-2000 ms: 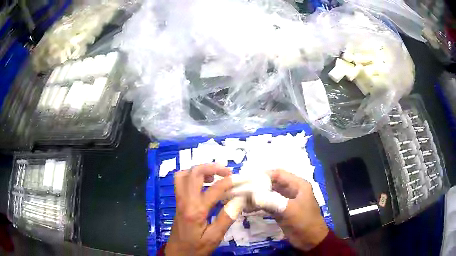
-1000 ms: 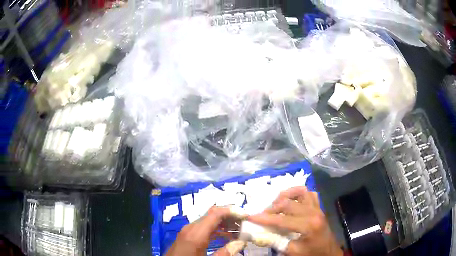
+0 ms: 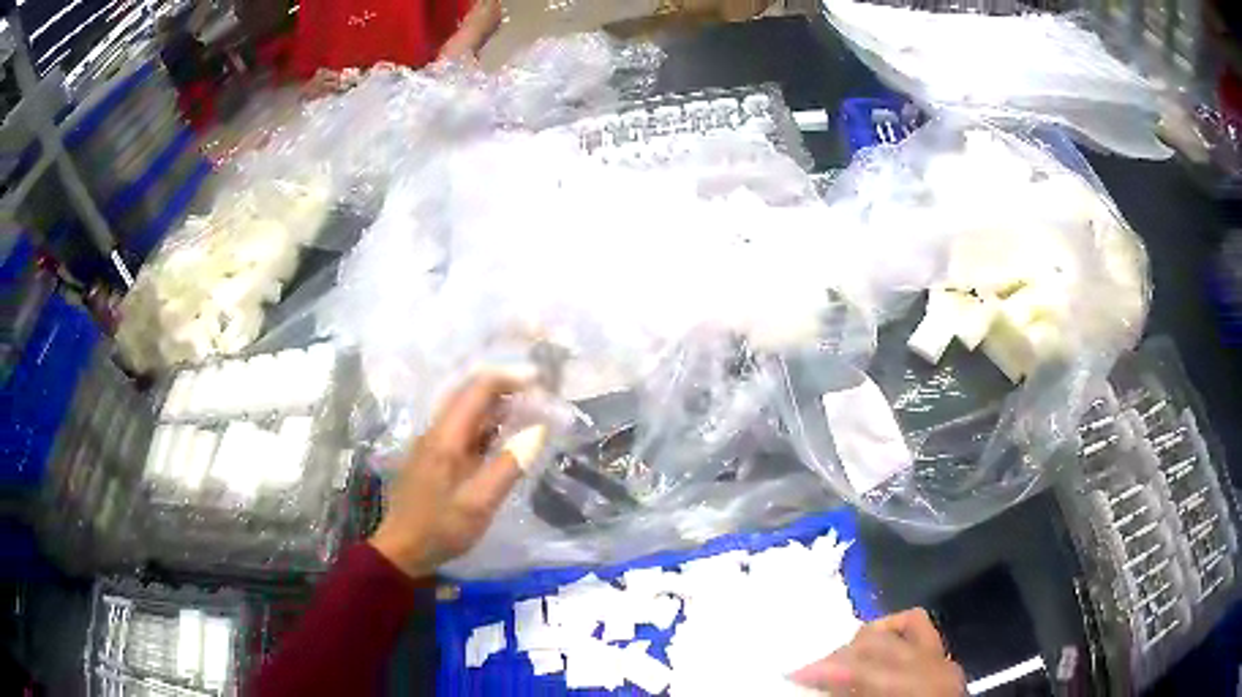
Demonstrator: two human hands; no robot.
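Observation:
My left hand (image 3: 456, 470) is raised over the crumpled clear plastic bags (image 3: 640, 259), left of centre. Its thumb and fingers curl towards each other, with cream coverings on fingertips. Shiny plastic shows at the fingertips, but whether they grip it is unclear. My right hand (image 3: 892, 660) is at the bottom edge, partly cut off, by the right side of the blue tray (image 3: 861, 579). Its fingers point left over the white pieces (image 3: 763, 606); a hold on one cannot be made out. No white tube shows clearly in either hand.
Clear trays of white cylinders (image 3: 245, 422) stand left. A clear tray of slim parts (image 3: 1158, 504) lies right, beside a black slab (image 3: 988, 620). Cream blocks (image 3: 1015, 306) fill a bag at back right. A person in red (image 3: 368, 34) is across the bench.
My hands were together over the blue tray around a white item. They are now apart: the left has moved up and left to the bags, the right down and right. The view has tilted upwards.

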